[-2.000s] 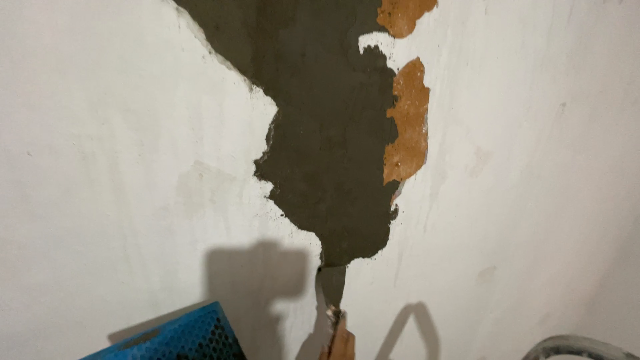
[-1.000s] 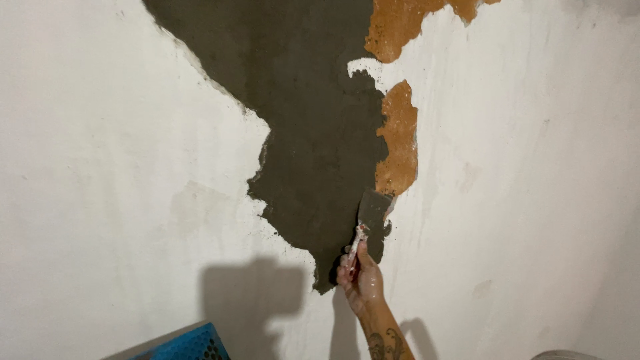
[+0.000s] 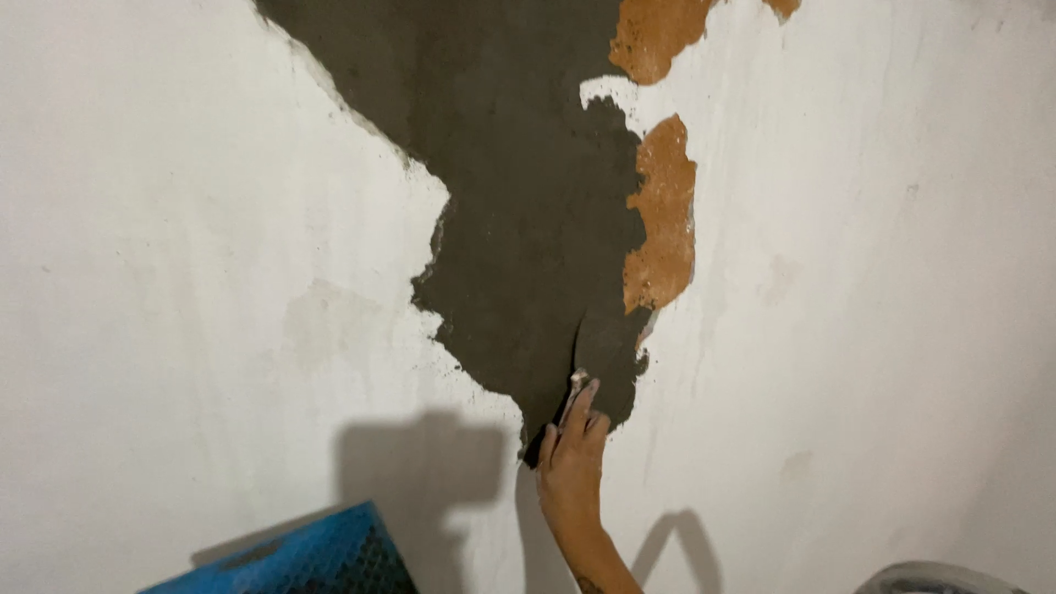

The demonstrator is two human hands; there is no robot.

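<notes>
My right hand (image 3: pixel 572 474) reaches up from the bottom edge, a little right of the middle. Its fingers are closed on the handle of a putty knife (image 3: pixel 605 346). The knife's blade lies over the lower right part of a dark grey mortar patch (image 3: pixel 528 214) on the white wall, below an orange-brown bare area (image 3: pixel 665 214). The blade is coated grey and hard to tell from the mortar. My left hand is out of view. At the lower left, a blue plastic board (image 3: pixel 305 553) with a honeycomb pattern shows a grey smear near its upper edge.
White wall (image 3: pixel 206 247) surrounds the ragged-edged patch. A second orange-brown area (image 3: pixel 660 37) shows at the top. A curved greyish rim (image 3: pixel 940 573) of an unclear object rises at the bottom right. Shadows fall on the wall low down.
Two seconds ago the knife was at the patch's narrow bottom tip; one second ago it was at the right edge below the orange-brown area. Since then my right hand has shifted slightly left.
</notes>
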